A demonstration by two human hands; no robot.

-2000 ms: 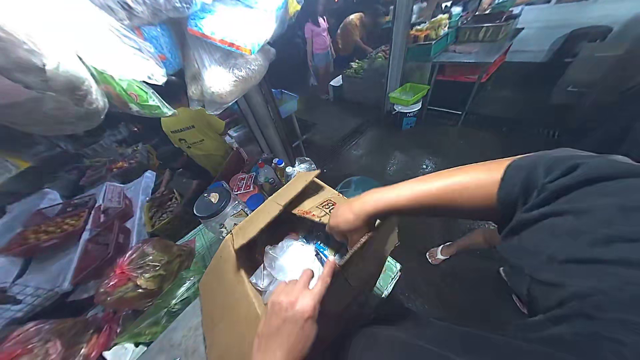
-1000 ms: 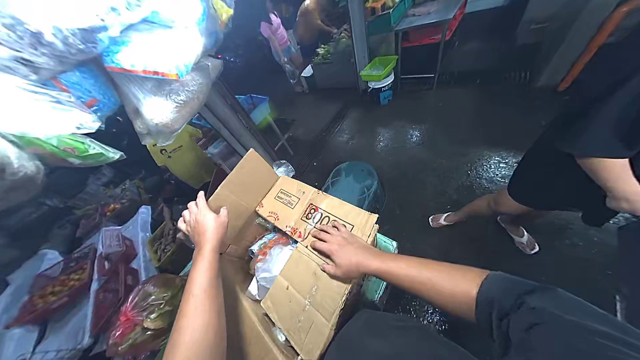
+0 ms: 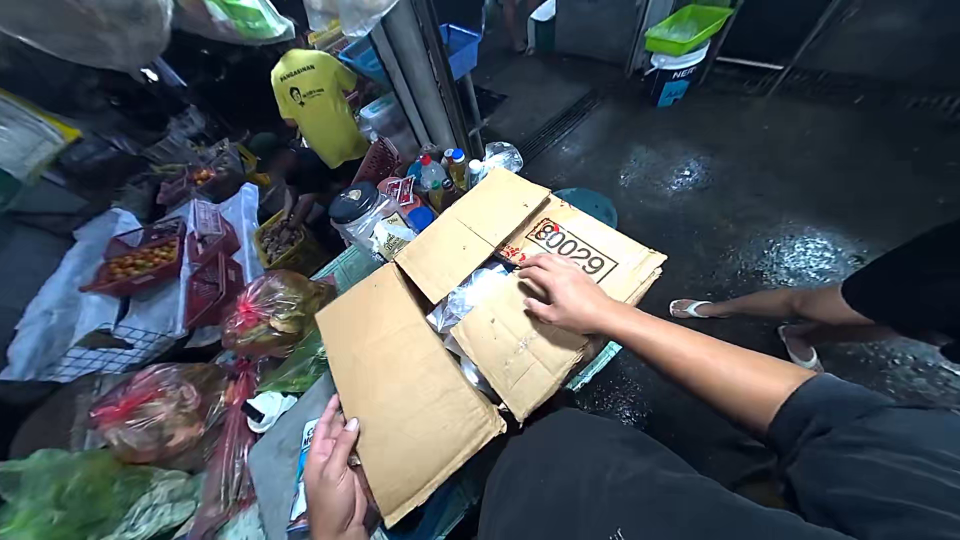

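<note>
A cardboard box (image 3: 405, 382) stands in front of me, its flaps folded inward over the top. Clear plastic (image 3: 469, 296) shows through the gap between them. My right hand (image 3: 566, 292) lies with bent fingers on the right-hand flaps, beside printed markings. At the near left corner, my left hand (image 3: 337, 469) is upright against the outside of the box, thumb near the left flap's edge; whether it grips the cardboard cannot be told. A large plastic jar with a black lid (image 3: 355, 202) and several bottles (image 3: 456, 166) stand just beyond the box.
Tied plastic bags of produce (image 3: 274, 311) lie at the left, with red baskets (image 3: 142, 259) behind them. A person in a yellow shirt (image 3: 315, 105) bends near a metal post (image 3: 431, 75). Another person's legs (image 3: 787, 304) are at the right on wet floor. Plastic bags hang overhead.
The left and far flaps, raised one second ago, now lie folded over the box. My left hand has moved from the far left side to the near left corner. The view has shifted.
</note>
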